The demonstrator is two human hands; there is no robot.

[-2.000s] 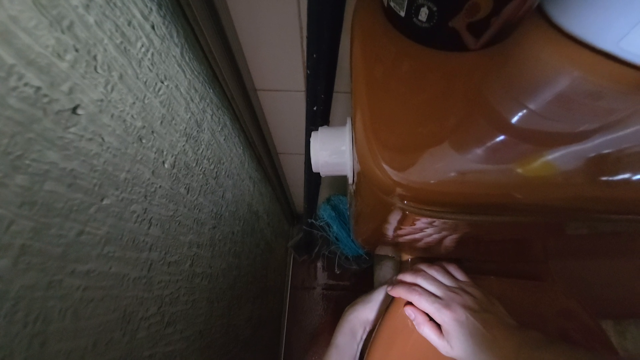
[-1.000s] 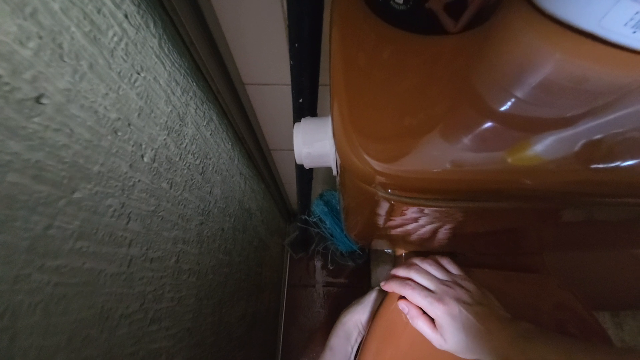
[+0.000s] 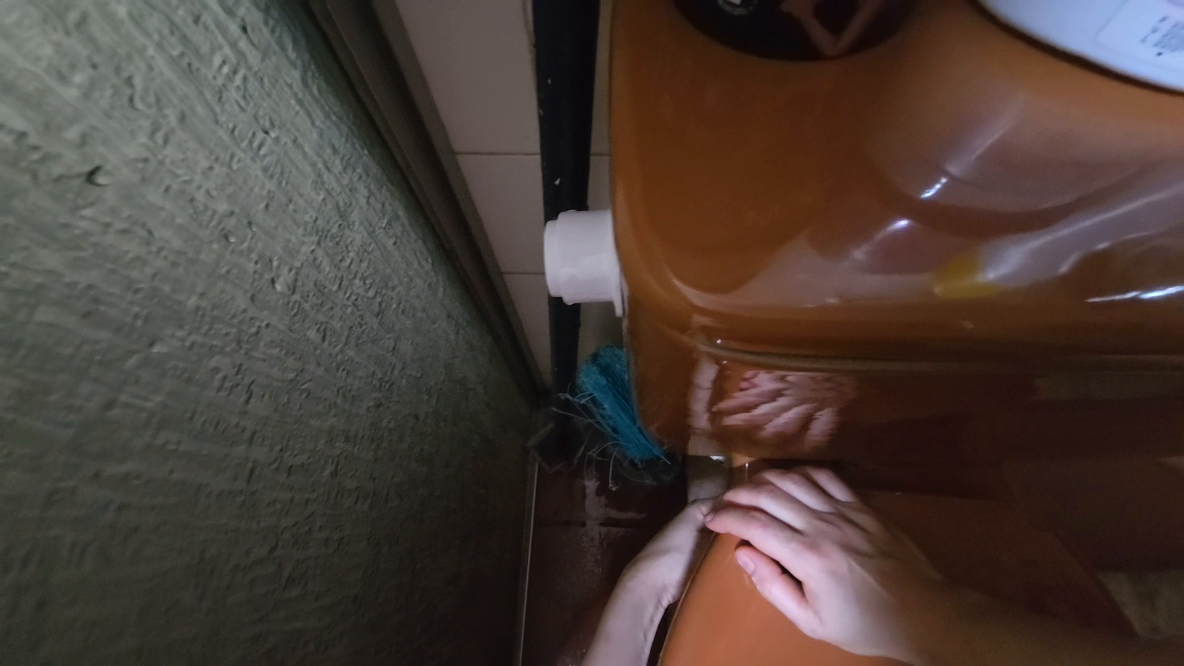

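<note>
My right hand (image 3: 823,555) rests with bent fingers on the brown, glossy lid or seat of what looks like a toilet (image 3: 740,610), near its back edge. Along the lid's left side reaches my left hand (image 3: 671,555), its fingers hidden beneath or behind the edge, so I cannot tell what they hold. Above both hands stands the brown glossy tank (image 3: 740,213), whose front reflects fingers. From the tank's left side sticks out a white plastic round fitting (image 3: 583,256). A frayed bundle of blue bristles (image 3: 618,402) lies below it, beside the tank's lower corner.
A rough grey-green wall or panel (image 3: 240,370) fills the left side. Behind the fitting a dark pipe (image 3: 562,111) runs along pale tiles (image 3: 481,83). A dark container (image 3: 795,23) and a white container with a label (image 3: 1091,37) stand on the tank. Dark red floor shows below.
</note>
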